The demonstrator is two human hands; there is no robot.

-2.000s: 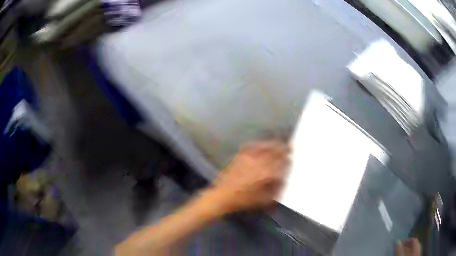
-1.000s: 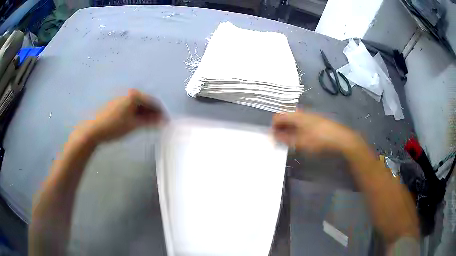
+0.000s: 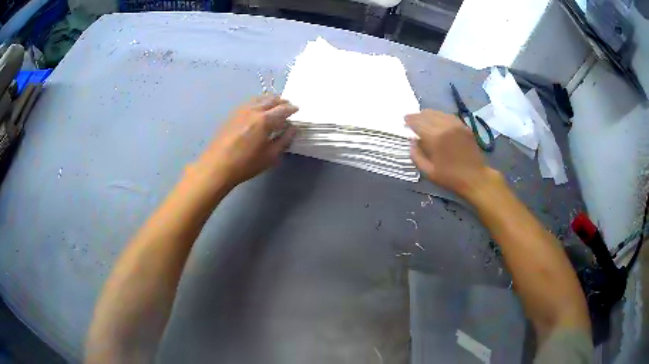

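A thick stack of white square fabric panels (image 3: 352, 89) lies on the grey table, its layered folded edges facing me and loose threads at its left side. My left hand (image 3: 257, 136) grips the stack's near left corner, fingertips on the top panel. My right hand (image 3: 447, 149) grips the near right corner. How many layers the fingers hold is hidden. A thin grey pressing template (image 3: 455, 306) with a short white strip lies at the table's near right.
Dark scissors (image 3: 473, 124) lie right of the stack, beside crumpled whitish plastic (image 3: 514, 117). An iron with a red handle (image 3: 585, 227) stands at the right edge with its cord. Loose threads dot the grey cloth-covered table (image 3: 128, 163). A large white board stands behind at the back right.
The white panel held between both hands near me has moved forward onto the stack. Both hands have moved forward to the stack's near corners. The view has steadied after turning from the table's left side.
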